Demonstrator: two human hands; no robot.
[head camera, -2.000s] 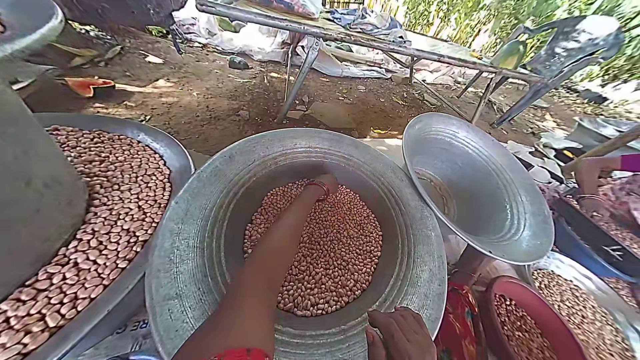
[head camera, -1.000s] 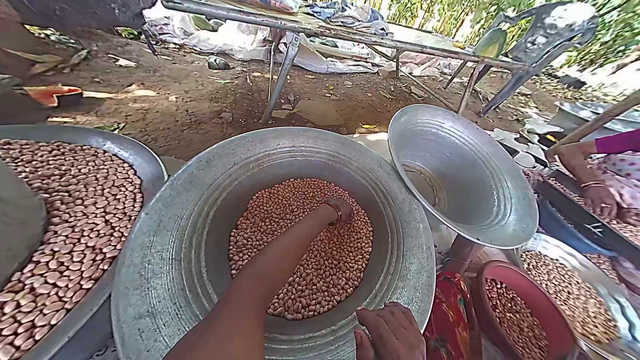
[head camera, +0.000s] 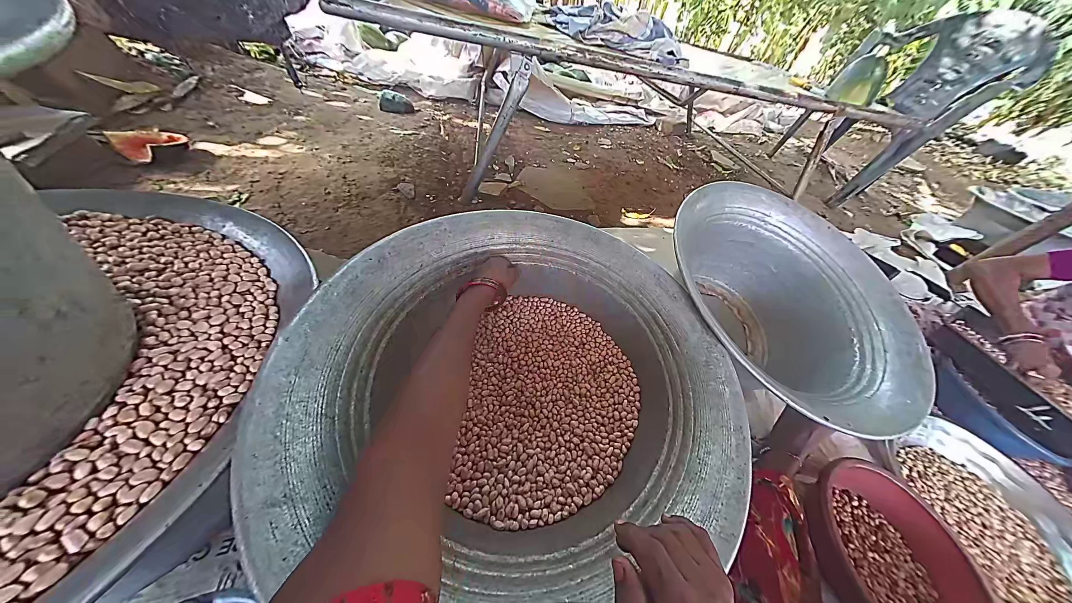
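Observation:
A wide metal basin (head camera: 293, 402) holds a round pile of small reddish-brown nuts or seeds (head camera: 548, 419). My left arm, with red bangles at the wrist, reaches across it. My left hand (head camera: 499, 271) is at the basin's far inner wall, just beyond the pile; its fingers are largely hidden, so whether they hold anything cannot be told. On the near right part of the wide rim rests my right hand (head camera: 670, 557), fingers bent, thumb apart, nothing visible in it. An upturned-edge metal bowl (head camera: 804, 310) leans tilted at the basin's right side.
At left, a metal tray (head camera: 297, 251) of larger kernels surrounds a grey block (head camera: 59, 335). A red tub (head camera: 930, 519) and a shiny tray (head camera: 938, 431) of kernels stand at right. Another person's hand (head camera: 1034, 358) is beyond them. A bench (head camera: 586, 54) and chair (head camera: 963, 67) stand behind.
My left hand has moved from the right part of the pile to the basin's far wall. My right hand stays at the near right rim.

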